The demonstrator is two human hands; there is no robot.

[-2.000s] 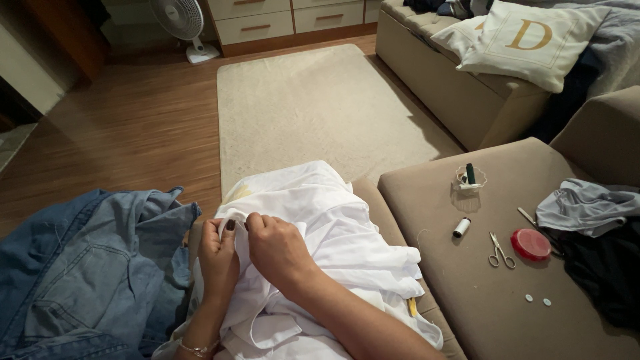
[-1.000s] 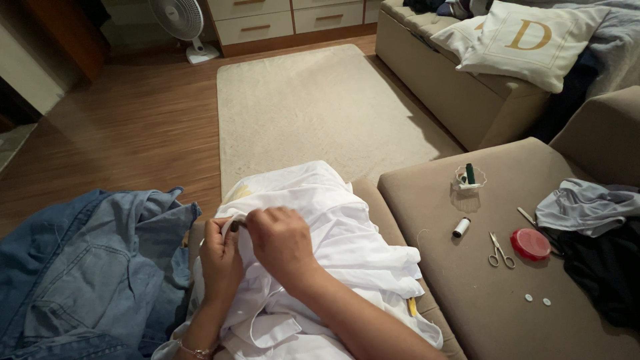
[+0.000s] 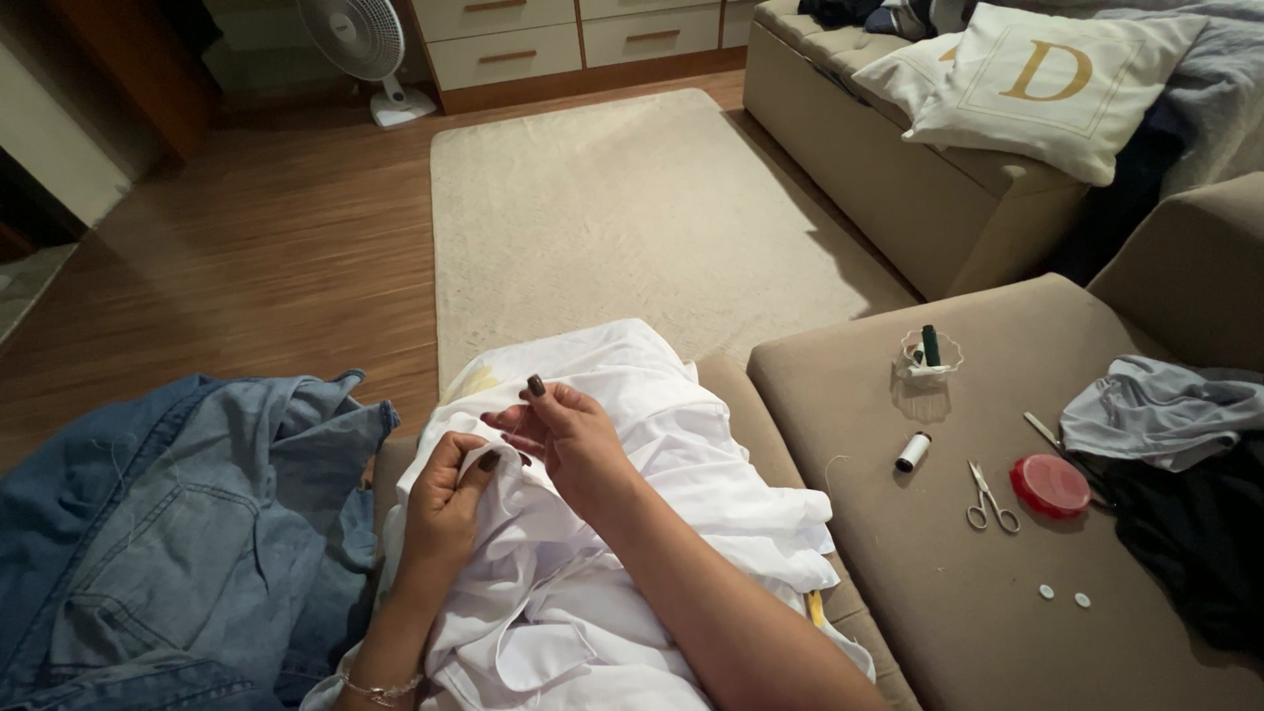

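A white cloth garment (image 3: 612, 553) lies bunched over the lap. My left hand (image 3: 449, 494) pinches a fold of it between thumb and forefinger. Just right of that fold, my right hand (image 3: 563, 434) is raised with thumb and forefinger close together; a needle or thread between them is too small to make out. On the sofa seat to the right are a thread spool (image 3: 913, 452), small scissors (image 3: 990, 499), a round red container (image 3: 1051, 485) and two white buttons (image 3: 1047, 592). Behind them, a clear scalloped cup (image 3: 929, 357) holds a dark green spool.
Blue denim garments (image 3: 178, 553) are heaped at the left. Grey cloth (image 3: 1165, 410) and black cloth (image 3: 1200, 553) lie at the right of the sofa. Beyond are a beige rug (image 3: 612, 217), a white fan (image 3: 355, 39), drawers (image 3: 504, 54) and a storage bench (image 3: 889, 188) with cushions.
My right hand has turned and its fingers have spread from their earlier closed pose over the fold. My left hand still pinches the white cloth.
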